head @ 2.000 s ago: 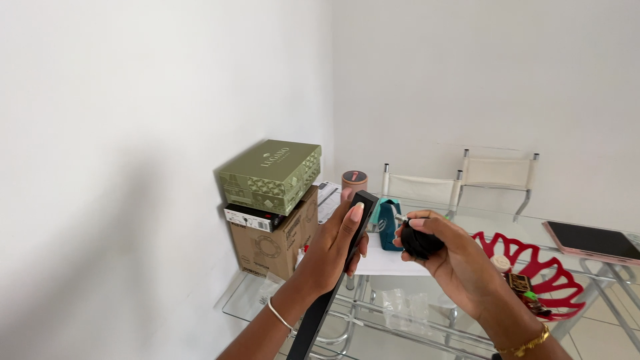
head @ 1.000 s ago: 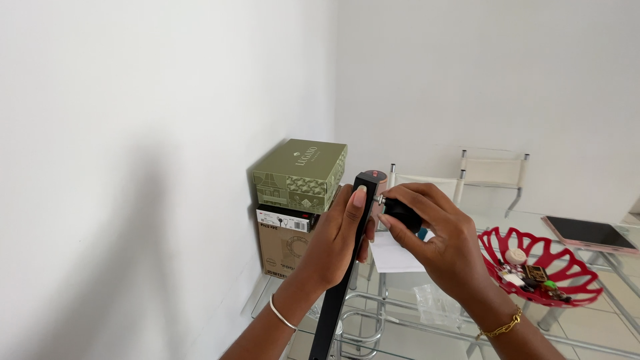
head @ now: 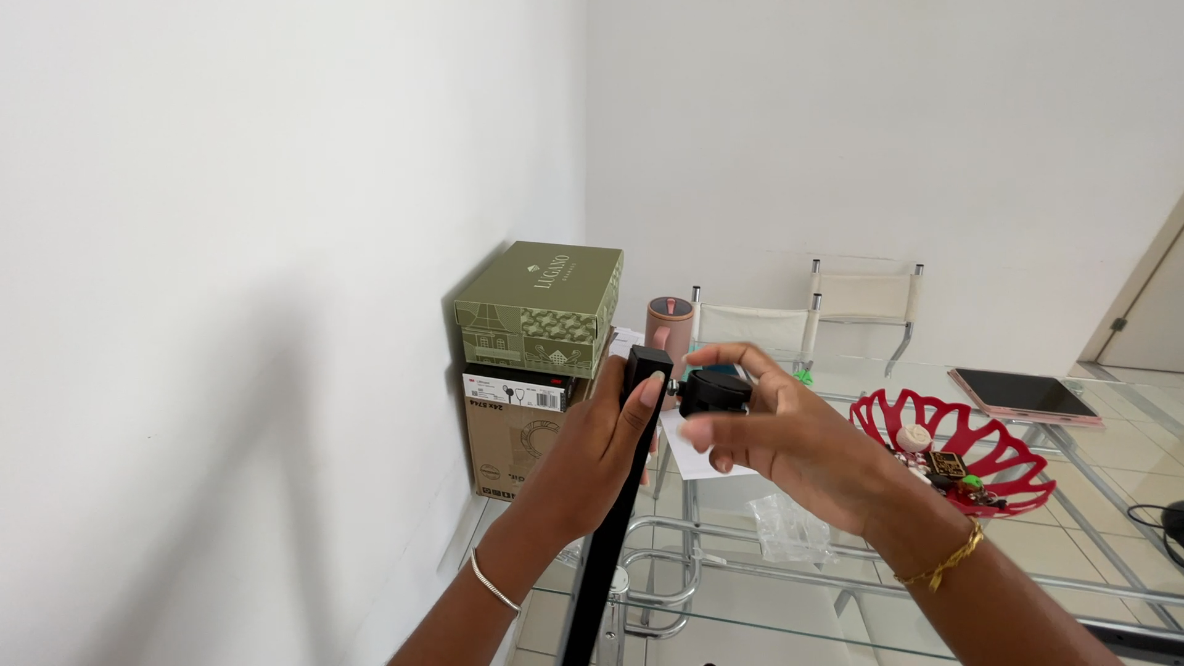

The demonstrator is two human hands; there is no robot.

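Observation:
My left hand (head: pixel 601 444) grips a long black square bar (head: pixel 606 555) near its upper end, with the thumb along its side. A black caster wheel (head: pixel 714 392) sits at the right side of the bar's upper end, its metal stem at the bar. Around the caster curve the fingers of my right hand (head: pixel 786 435), spread apart; the thumb is just below it and the index finger above it. Whether these fingers press on the caster is hard to tell.
A green box (head: pixel 541 305) tops cartons by the left wall. On the glass table (head: pixel 888 370) stand a pink tumbler (head: pixel 670 324), a red openwork bowl (head: pixel 1017 462) of small items, a tablet (head: pixel 1022 396) and a clear plastic bag (head: pixel 791 527). White chairs (head: pixel 754 328) stand behind.
The caster, apart from the bar two seconds ago, is now at the bar's side with its stem against it. The fingers of my right hand have spread around it.

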